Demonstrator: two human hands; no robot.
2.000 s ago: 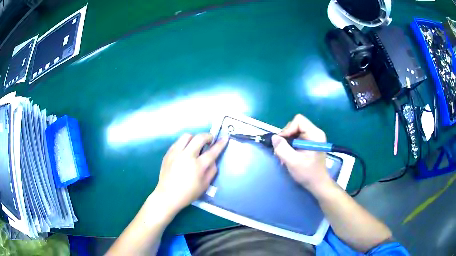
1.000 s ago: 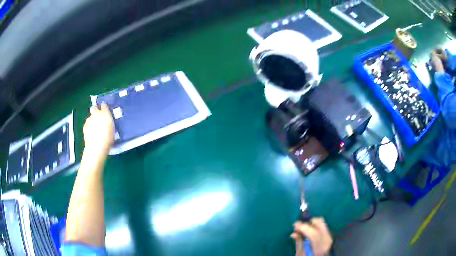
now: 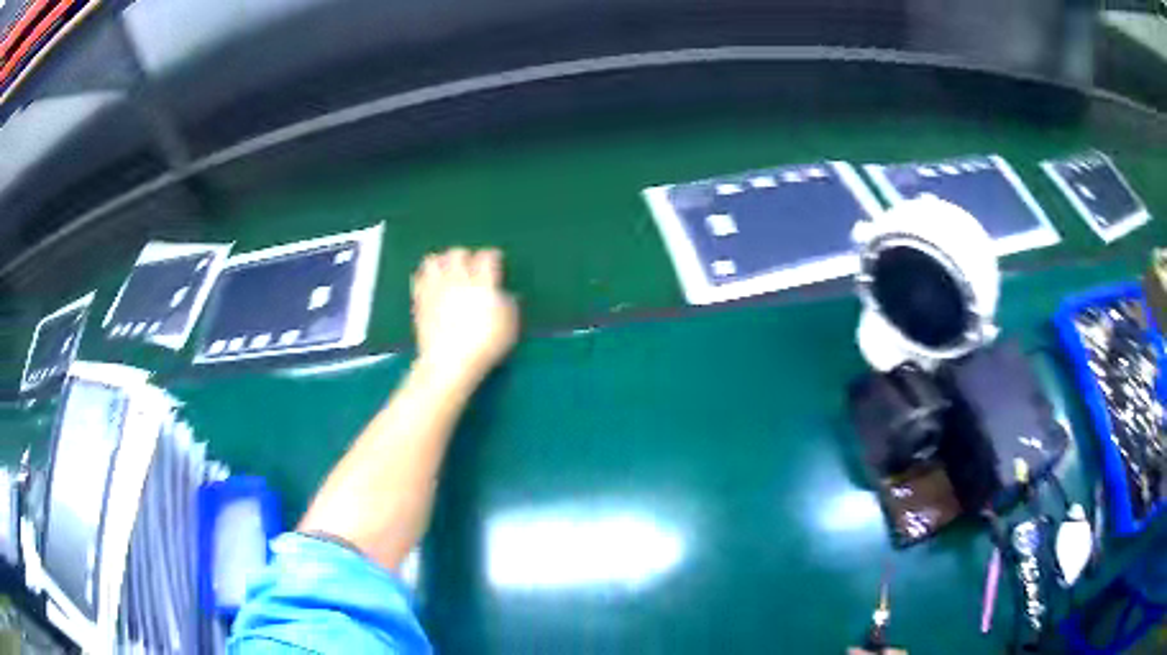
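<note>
My left hand (image 3: 463, 317) reaches over the far part of the green bench, between two groups of panels. It is blurred, with the fingers bent, and I see nothing in it. The nearest panel on its right (image 3: 781, 233) lies flat, dark with small white squares and a pale border. Another panel (image 3: 275, 297) lies on its left. My right hand (image 3: 875, 651) is almost wholly cut off by the bottom edge. The soldering iron (image 3: 881, 619) rises from it, tip pointing away from me.
Far left are a stack of panels (image 3: 160, 537) and a blue small-parts box (image 3: 239, 544). Right are a white round hood (image 3: 924, 284), a black iron holder (image 3: 902, 422), a black station (image 3: 1011, 416), a brown tray (image 3: 924, 502), a pink stick (image 3: 991, 589) and a blue parts bin (image 3: 1126, 397).
The view has shifted. The panel my left hand held now lies flat beside the others at the far right, and the hand is away from it. My right hand has slipped mostly out of view.
</note>
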